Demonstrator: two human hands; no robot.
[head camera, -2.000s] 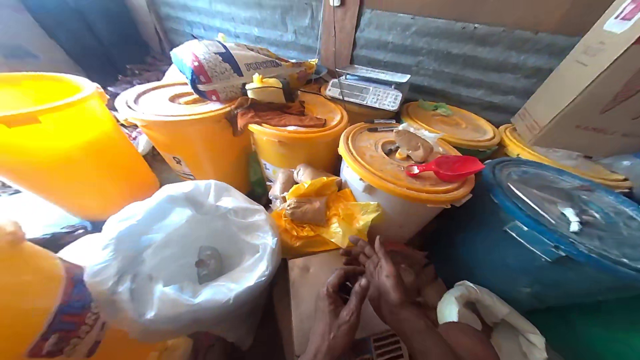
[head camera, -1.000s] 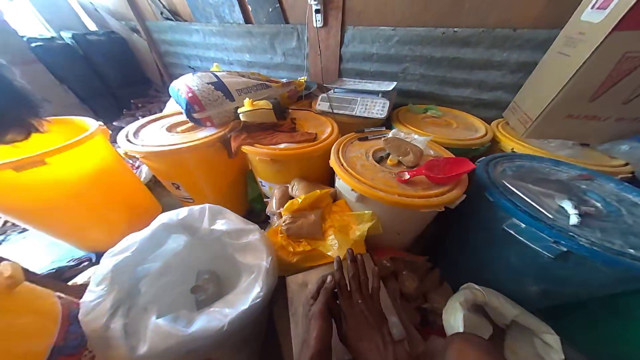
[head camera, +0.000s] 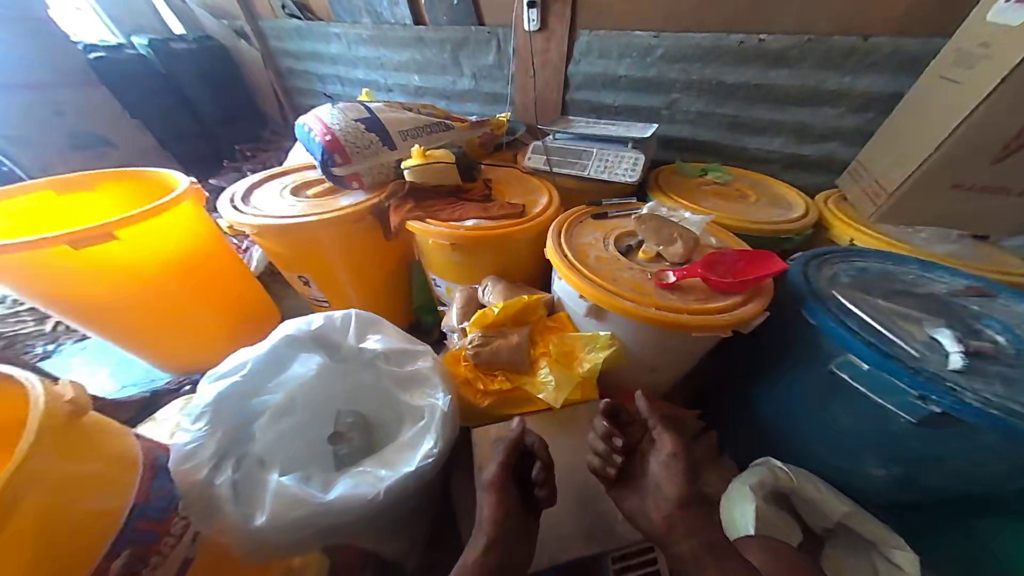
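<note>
My left hand (head camera: 516, 488) and my right hand (head camera: 660, 472) are held apart over a cardboard surface (head camera: 572, 464), fingers loosely curled, and I see nothing held in either. Just beyond them a crumpled yellow plastic bag (head camera: 576, 360) lies with several clear packets of brown powder (head camera: 498, 348) on and behind it. Left of my left hand stands a container lined with a white plastic bag (head camera: 264, 448), with a small clear object (head camera: 350, 438) inside. A red plastic scoop (head camera: 732, 270) and a brown packet (head camera: 666, 237) rest on the orange lid of a white bucket (head camera: 640, 344).
Lidded orange buckets (head camera: 344, 264) line the back, with a popcorn bag (head camera: 376, 140) and a digital scale (head camera: 588, 160). An uncovered orange bucket (head camera: 184, 296) leans at left. A blue barrel (head camera: 848, 432), an open sack (head camera: 840, 512) and a cardboard box (head camera: 944, 128) stand at right.
My hands were close together, palms near each other, in the earlier frames; now they are separated. A dark-haired head at the left edge one second ago is out of view.
</note>
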